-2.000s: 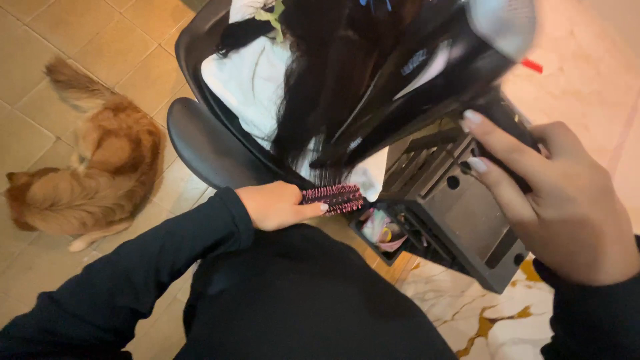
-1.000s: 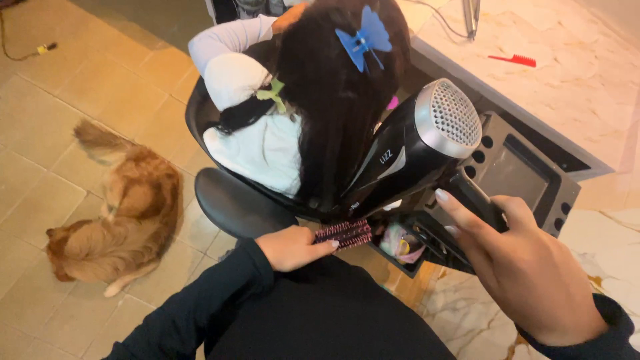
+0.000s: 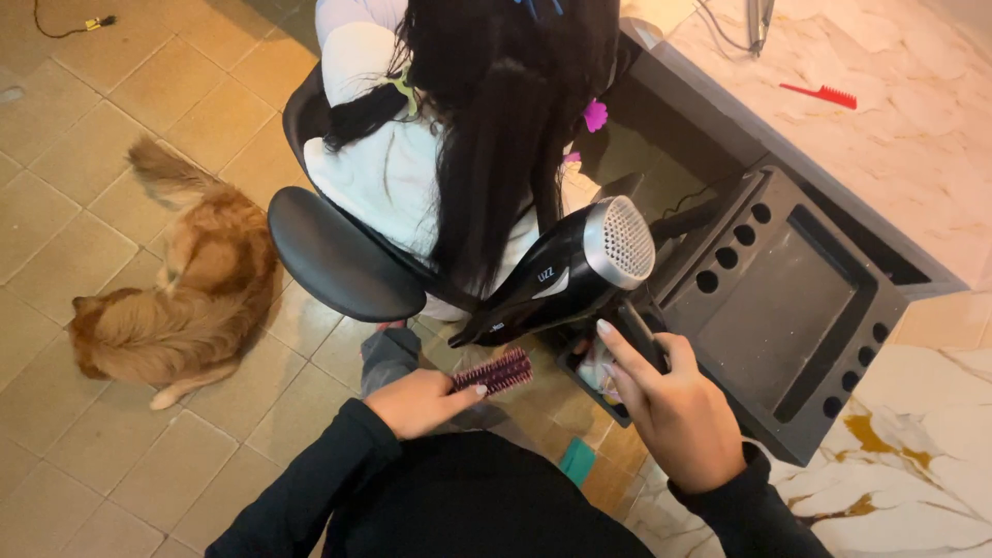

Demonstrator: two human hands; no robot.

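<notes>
My left hand (image 3: 421,401) is closed around a round hairbrush (image 3: 496,372) with reddish bristles, held low in front of me. My right hand (image 3: 682,411) grips the handle of a black hair dryer (image 3: 535,291) with a silver rear grille; its nozzle points down and left, just above the brush. Beyond them a seated person's long dark hair (image 3: 496,170) hangs over a white towel (image 3: 380,186). A green clip (image 3: 404,89) holds a section at the left, and part of a blue clip (image 3: 540,6) shows at the top. The brush is apart from the hair.
A black chair armrest (image 3: 341,252) juts out at the left. Further left, a reddish-brown dog (image 3: 186,294) lies on the tiles. At the right are a dark trolley tray (image 3: 775,310) and a marble-patterned counter (image 3: 914,155) with a red comb (image 3: 829,94).
The hair dryer was close over the hair two seconds ago and is now lower, beside the hair ends. The brush has come away from the hair ends. The view has shifted.
</notes>
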